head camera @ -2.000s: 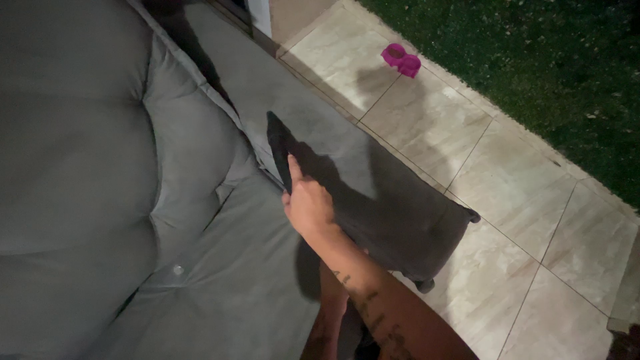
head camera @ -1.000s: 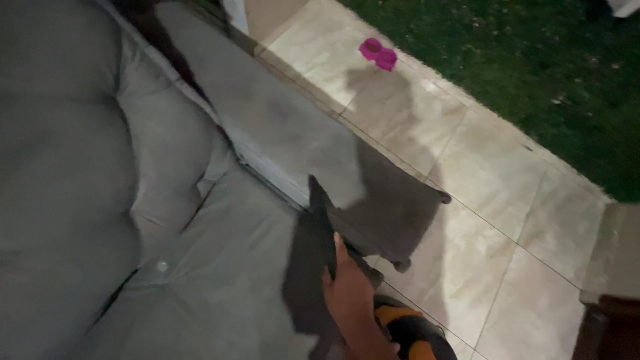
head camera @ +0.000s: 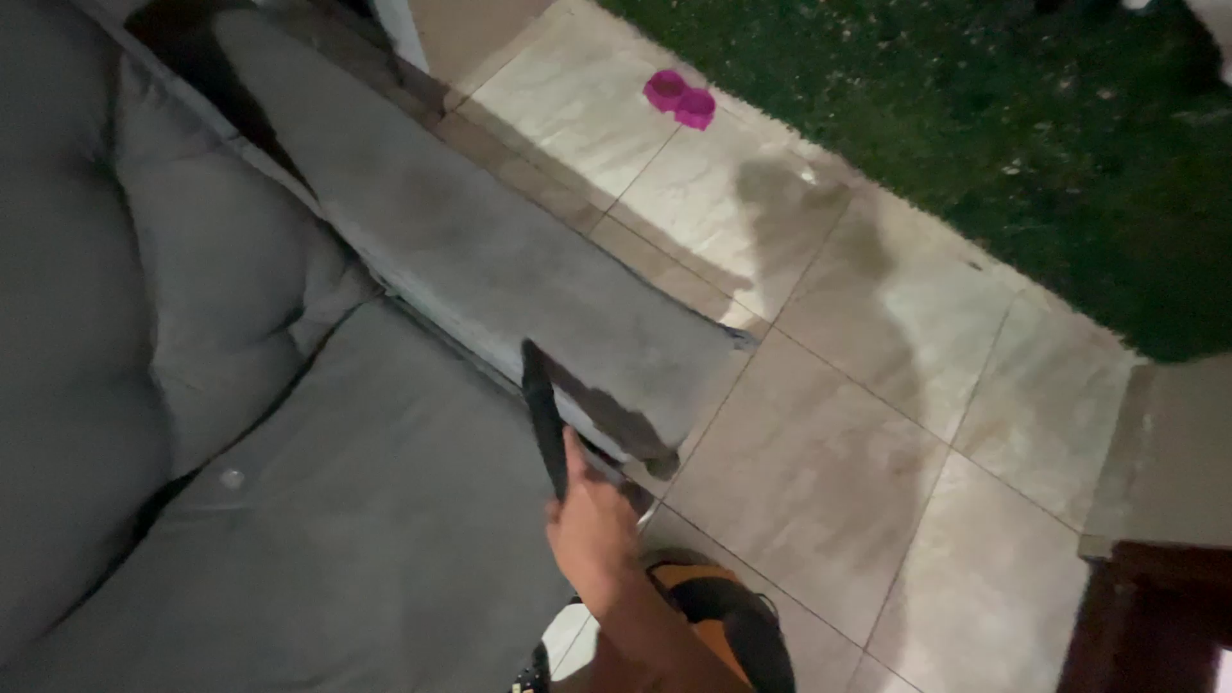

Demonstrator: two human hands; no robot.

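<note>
My right hand (head camera: 592, 525) is closed around a long black nozzle-like tool (head camera: 545, 419), its index finger stretched along it. The tool's slanted tip lies at the seam between the grey fabric sofa's armrest (head camera: 462, 241) and its seat (head camera: 385, 500). A dark shadow of the tool and hand falls across the armrest's front end. My left hand is not in view. A black and orange object (head camera: 717, 616), blurred, is beside my right forearm at the bottom.
Tufted grey back cushions (head camera: 221, 260) fill the left side. Beyond the armrest is a tiled floor (head camera: 808, 452), with a pink double pet bowl (head camera: 680, 99) near the grass (head camera: 914, 125). A dark brown piece (head camera: 1145, 616) stands at the lower right.
Two seconds ago the tool was over the armrest's top; now it is at the seam beside the seat, nearer the front end. The black and orange object has come into view.
</note>
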